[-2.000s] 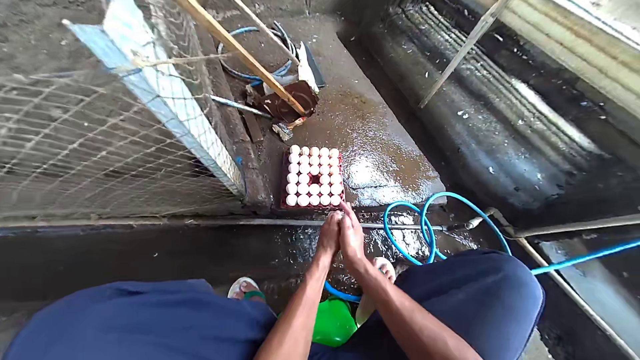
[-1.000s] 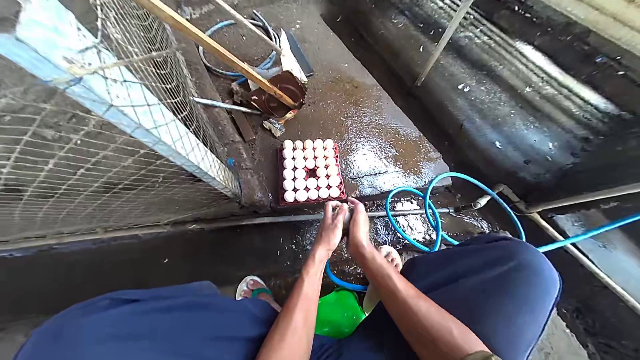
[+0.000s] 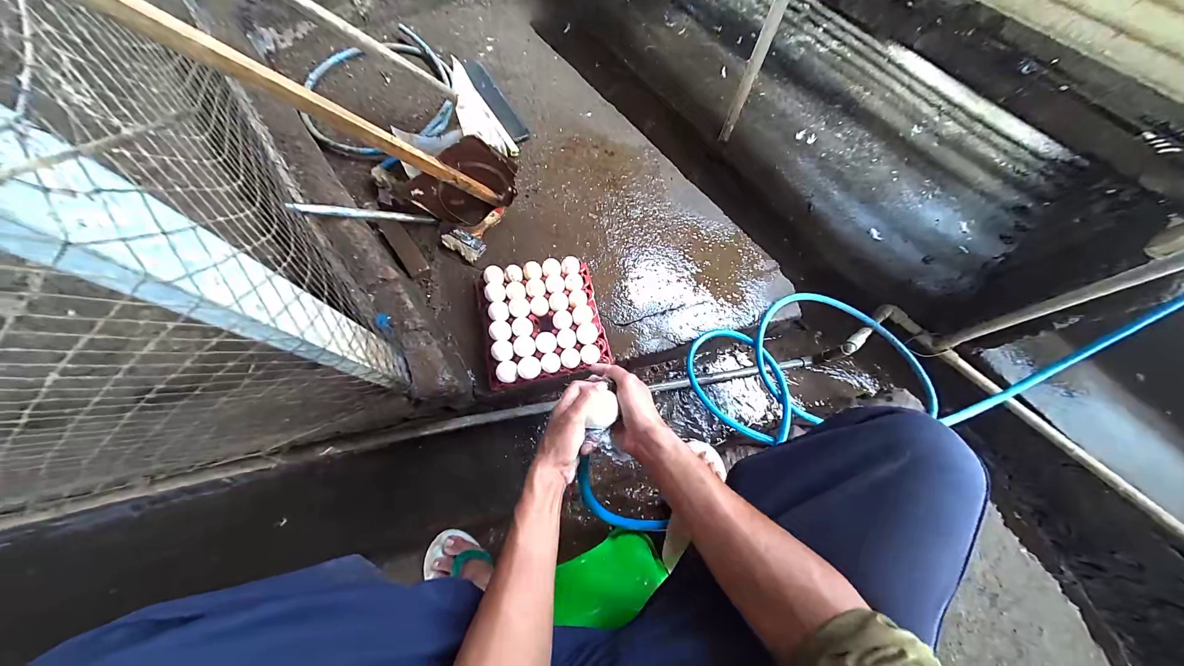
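Observation:
A white egg [image 3: 601, 408] sits between my two hands, with water running below it. My left hand [image 3: 564, 433] closes around its left side, and my right hand [image 3: 634, 412] presses on its right side. Just beyond them, a red egg tray [image 3: 487, 344] full of white eggs rests on the wet concrete ledge, with a gap in the middle of its rows. The blue hose [image 3: 606, 513] curves up beneath my hands; its end is hidden. A green plastic container [image 3: 606, 583] is partly visible between my legs.
Loops of blue hose [image 3: 763, 347] lie to the right beside a pipe [image 3: 712, 377]. Wire netting on a pale frame [image 3: 231, 282] stands at left. A wooden pole [image 3: 305, 97] slants over a rusty brown piece [image 3: 467, 185] and a coiled hose [image 3: 319, 74].
My fingers have parted somewhat, and the white egg between them now shows clearly. The tray of eggs has stayed on the ledge.

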